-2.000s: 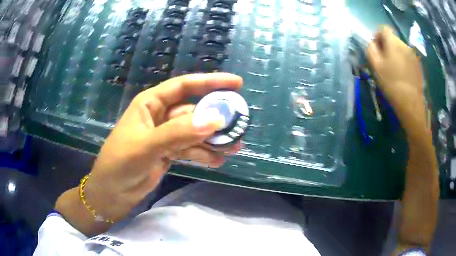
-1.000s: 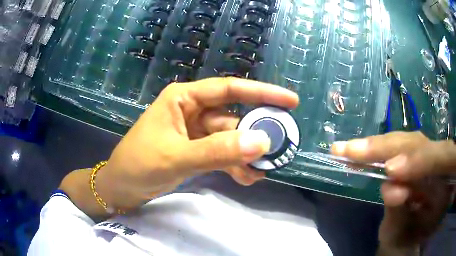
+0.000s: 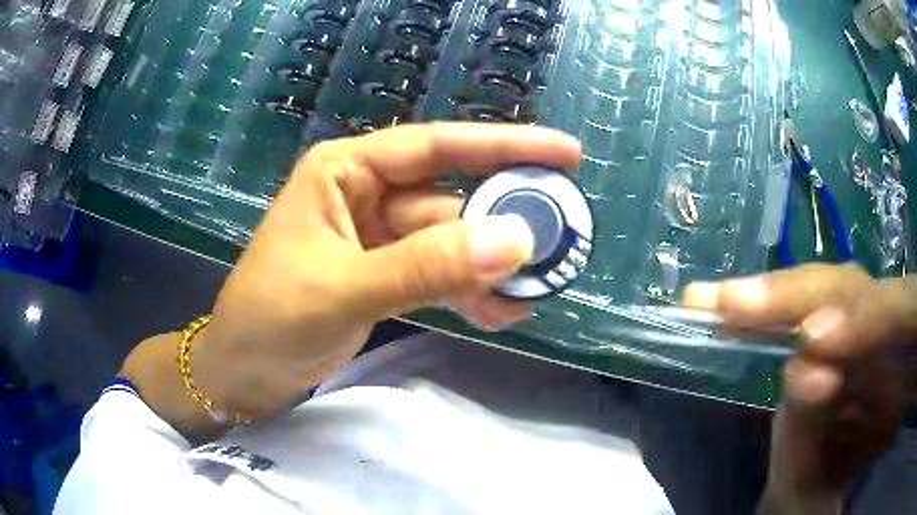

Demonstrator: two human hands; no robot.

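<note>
My left hand [image 3: 347,236] holds a speaker driver [image 3: 546,216] between thumb and fingers above the tray's near edge. Its back faces me: a pale ring around a dark round centre, with several small bright marks at its lower right edge. My thumb covers part of the centre. My right hand [image 3: 835,327], somewhat blurred and cut off by the right edge, grips thin metal tweezers [image 3: 694,315]. The tweezers point left toward the driver and do not touch it. The large clear blister tray [image 3: 181,191] lies behind both hands, with rows of black drivers [image 3: 402,55] on edge.
Side cutters with blue handles [image 3: 827,206] lie on the green bench right of the tray. Small clear scraps [image 3: 890,201] lie farther right. A small reddish, shiny piece [image 3: 687,204] lies on the tray's right part. Clear packs with pale patches [image 3: 62,65] stand at left.
My right hand has come from beside the side cutters to the near right, now with tweezers. My left hand and the driver moved right, then slightly up and left. The driver's back still faces me.
</note>
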